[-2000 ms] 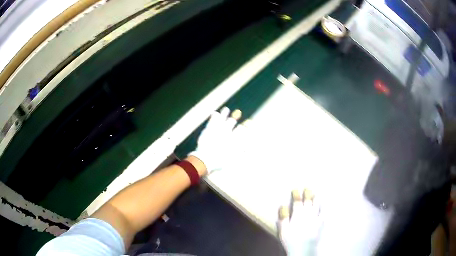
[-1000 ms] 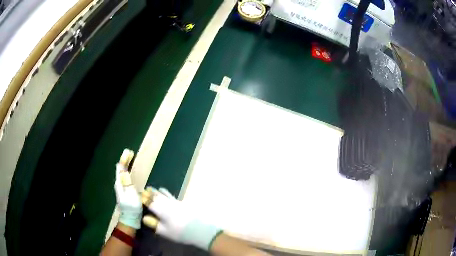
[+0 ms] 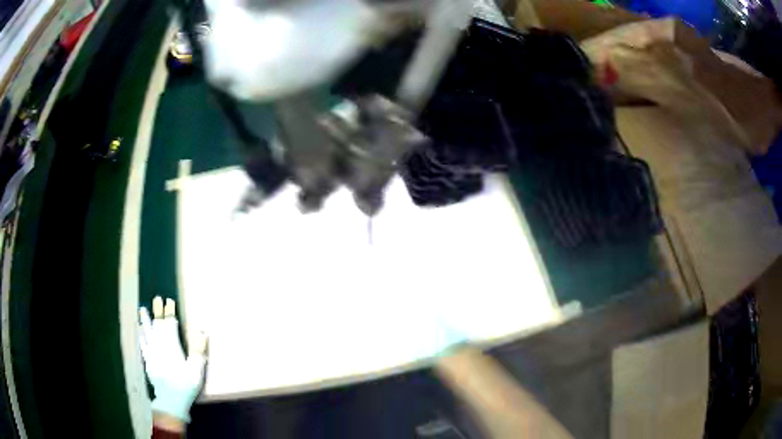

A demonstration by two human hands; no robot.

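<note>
My left hand, in a white glove with bare-looking fingertips and a dark red band at the wrist, lies at the left edge of the white sheet, fingers apart and empty. My right hand is over the sheet's front edge; its pale glove is blurred and washes out against the white, so its fingers cannot be made out. A blurred screwdriver hangs over the back of the sheet, its thin tip pointing down.
Stacked black ridged shells stand at the right, with more black shells at the sheet's back edge. An open brown cardboard box is at the far right. The green belt and pale rail run along the left.
The view has swung right. My hands, close together before, are now apart, with my right hand further right over the sheet. The screwdriver and more of the cardboard box have come into view.
</note>
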